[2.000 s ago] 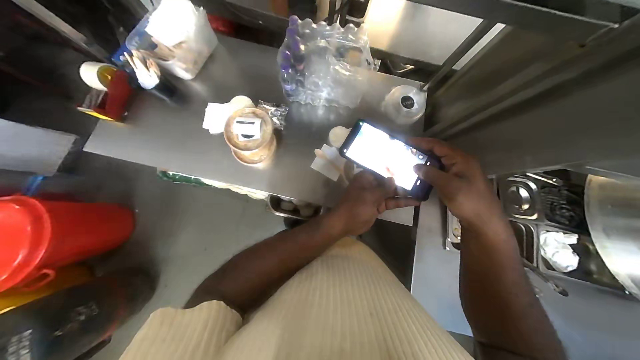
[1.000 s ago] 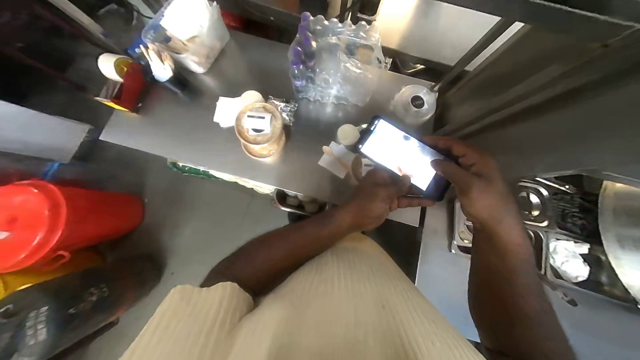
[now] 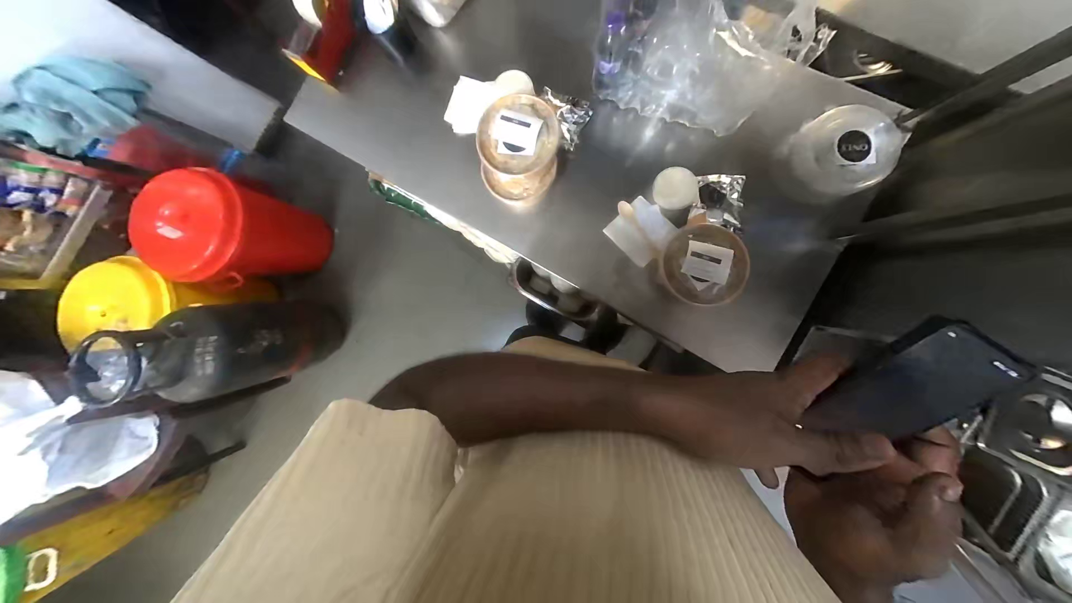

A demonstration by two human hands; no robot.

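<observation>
My left hand point(image 3: 779, 419) grips a smartphone point(image 3: 921, 381) with a dark screen by its lower left end, at the right. Just below the phone is my right hand point(image 3: 888, 511), its fingers curled near the phone's lower edge; whether it holds anything I cannot tell. On the steel counter, a round lidded container point(image 3: 706, 265) bearing a label stands beside a small white-lidded cup point(image 3: 675, 188), a napkin point(image 3: 641, 232) and crumpled foil point(image 3: 722, 198). Farther left, another labelled container point(image 3: 517, 134) overlaps a second one, with a napkin point(image 3: 469, 105) and foil point(image 3: 569, 117) beside it.
A clear plastic bag point(image 3: 670, 67) and a clear round container point(image 3: 847, 151) are on the counter point(image 3: 586, 226). Red point(image 3: 226, 224) and yellow point(image 3: 126, 301) drums and a dark gas cylinder point(image 3: 243, 352) are at the left. Metal food pans point(image 3: 1038, 427) lie at the far right.
The phone has moved right and down, off the counter's corner, and its bright screen is now dark. The right hand has shifted below it. The labelled container the arms partly hid is now in view.
</observation>
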